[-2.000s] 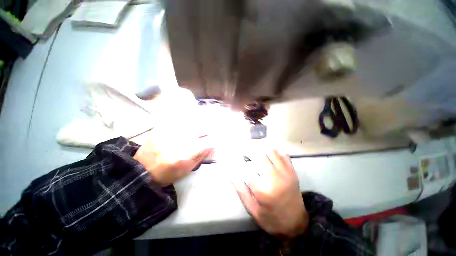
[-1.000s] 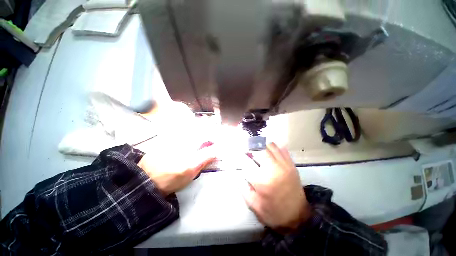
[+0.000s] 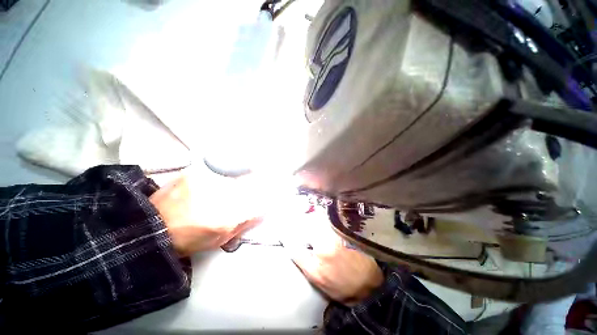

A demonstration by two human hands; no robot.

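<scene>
My left hand [image 3: 199, 216] lies flat at the left of the bright spot under the sewing machine head [image 3: 393, 98]. My right hand [image 3: 340, 265] lies at the right of that spot, its fingertips washed out by the glare. Pale fabric [image 3: 154, 134] stretches from the left towards my left hand. Whatever is under the fingertips is lost in the glare, so I cannot tell if either hand grips it. The needle area is mostly hidden by glare and the head.
The head carries a round blue logo [image 3: 332, 59]. A dark curved cable or hose [image 3: 458, 269] runs in front of it at the right. Dark scissors [image 3: 412, 222] lie partly hidden behind it. Dark and purple items [image 3: 524, 46] lie on top of the head.
The view has shifted, so the head's end with its logo and top now show. The stacked pale pieces have left the picture. Both hands stay near the bright spot.
</scene>
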